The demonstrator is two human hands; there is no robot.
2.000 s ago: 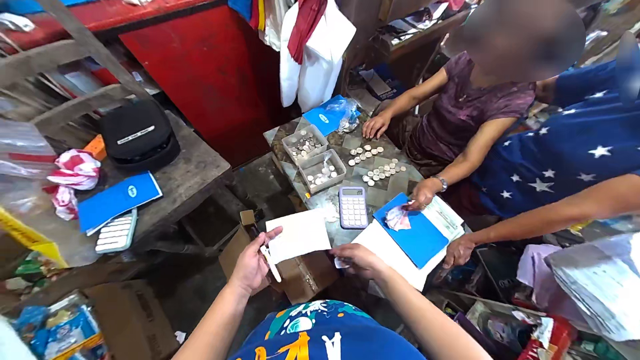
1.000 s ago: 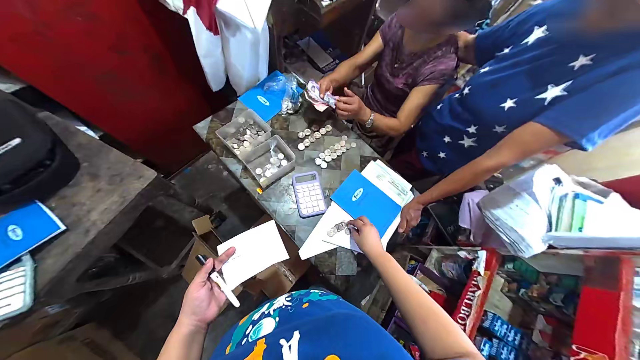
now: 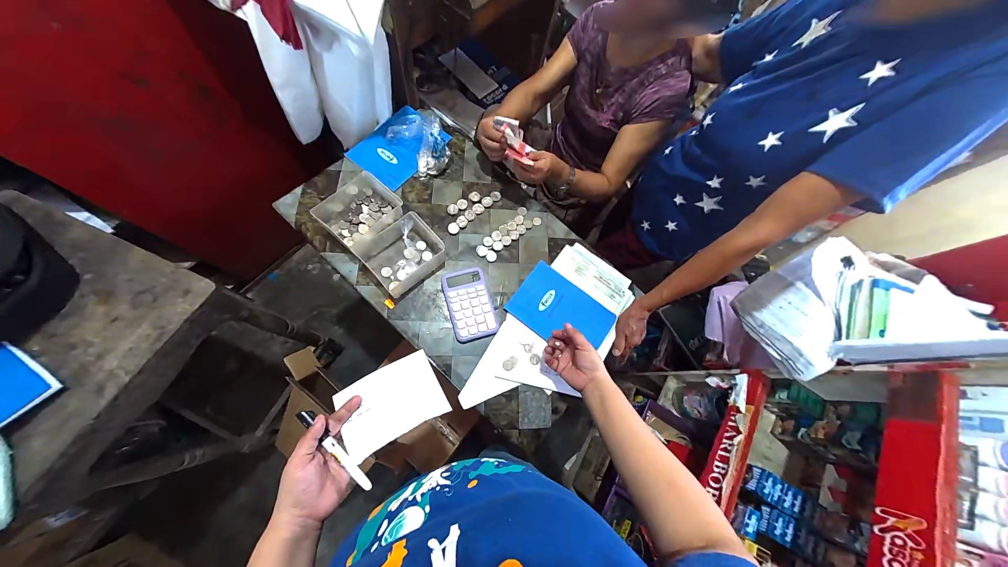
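My left hand (image 3: 319, 465) holds a sheet of white paper (image 3: 394, 402) and a black-and-white marker pen (image 3: 346, 463). Over a few coins (image 3: 510, 364) lying on white paper, my right hand (image 3: 575, 358) hovers with curled fingers; something small may be between thumb and finger, I cannot tell. A blue booklet (image 3: 555, 303) lies just beyond it, partly over printed papers (image 3: 594, 276). The lilac calculator (image 3: 470, 305) is to the left of the booklet. Behind it stand rows of coin stacks (image 3: 508, 235). Two plastic tubs of coins (image 3: 362, 209) (image 3: 405, 256) sit at the table's left side.
Across the table a person's hands (image 3: 520, 153) hold banknotes. Another person's hand (image 3: 630, 327) rests at the table's right edge. A blue folder (image 3: 386, 150) lies under a clear bag of coins (image 3: 431, 153). A cardboard box (image 3: 307, 394) stands below; shelves of goods (image 3: 776, 472) are at right.
The banknotes, on the blue booklet two seconds ago, are now in the hands of the person opposite. My right hand has come from the table's near edge to the coins on the paper. The view has shifted right.
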